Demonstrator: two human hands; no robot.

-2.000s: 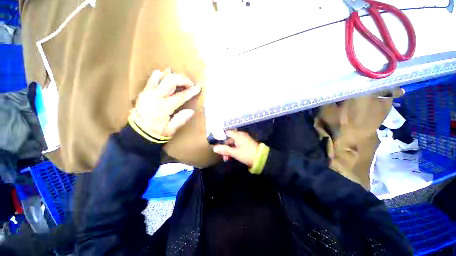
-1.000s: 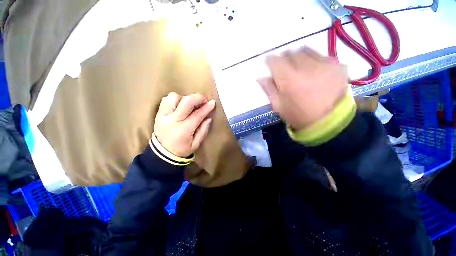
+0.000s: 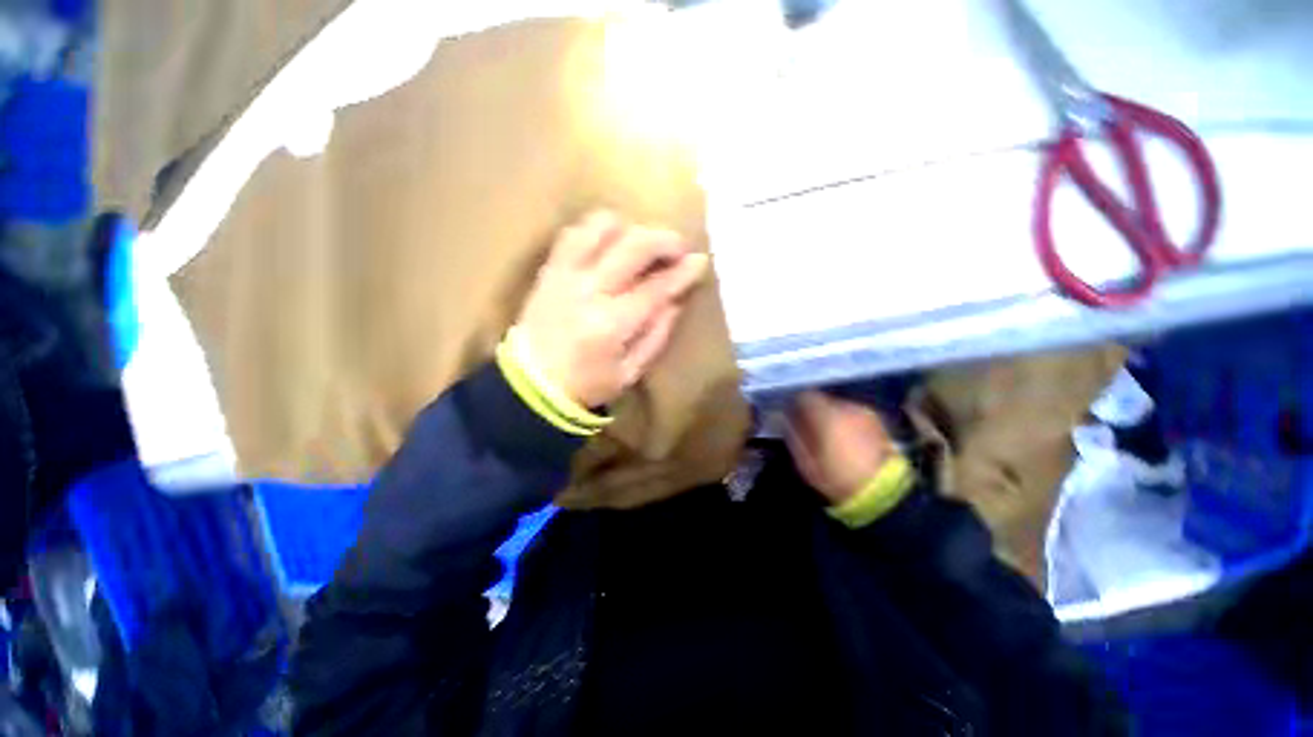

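The tan garment panel (image 3: 389, 274) lies over the left part of the white table and hangs down over its front edge. My left hand (image 3: 612, 310) is on the panel near its right edge, fingers bent and pressed together; whether they pinch the cloth cannot be told. My right hand (image 3: 840, 446) is blurred, low at the table's front edge, just right of the panel's hanging corner. Its fingertips are partly hidden, and what it touches cannot be told. A bright lamp glow covers the panel's upper right edge.
Red-handled scissors (image 3: 1138, 209) lie on the white table (image 3: 878, 245) at the right. Another tan cloth (image 3: 1008, 446) hangs below the table edge at the right, beside white pieces in a blue crate (image 3: 1224, 432). More blue crates (image 3: 166, 540) stand at the lower left.
My right hand has moved from over the table down to below its front edge. My left hand stays on the panel. The view has shifted and blurred.
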